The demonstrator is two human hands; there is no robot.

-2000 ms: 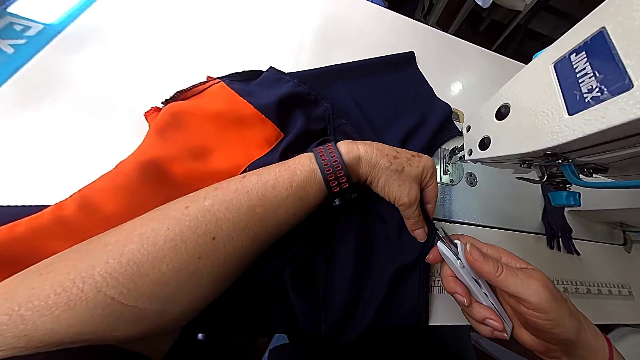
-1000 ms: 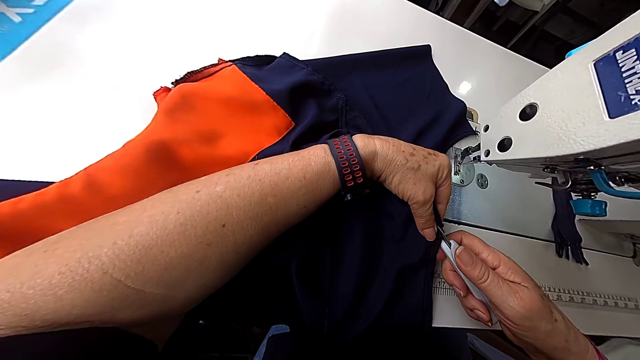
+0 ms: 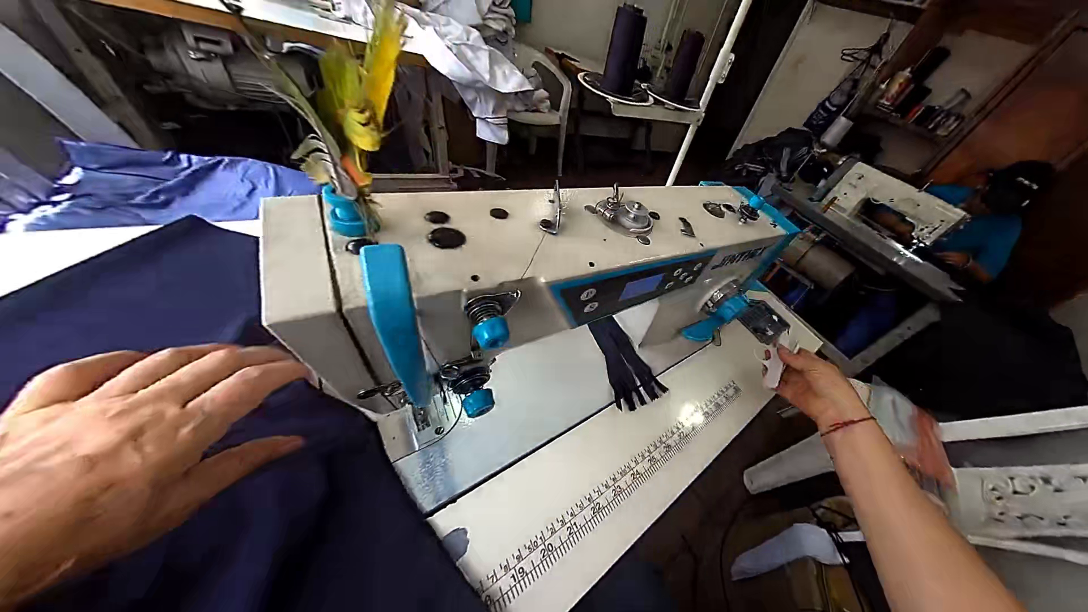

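My left hand [image 3: 144, 450] lies with spread fingers on the dark navy fabric [image 3: 340, 510], left of the sewing machine's needle area. Far out at the right end of the machine bed, my right hand [image 3: 807, 382] holds the small white thread snips [image 3: 775, 365], partly hidden by my fingers. The white and blue industrial sewing machine [image 3: 527, 255] stands between my hands. Near its presser foot [image 3: 421, 418] is the fabric's edge. A bundle of dark fabric strips [image 3: 627, 365] hangs down behind the machine head onto the bed.
A printed ruler scale [image 3: 620, 484] runs along the table edge. Yellow feathers [image 3: 361, 102] stand in the machine's top. Thread cones [image 3: 625, 51] are on a stand behind. A white chair [image 3: 1020, 493] is at the right. Another person [image 3: 990, 221] sits at a sewing machine [image 3: 892, 200] beyond.
The view has swung up and right. My right hand has moved away from my left hand and the fabric, still with the snips. My left hand now rests flat on the fabric.
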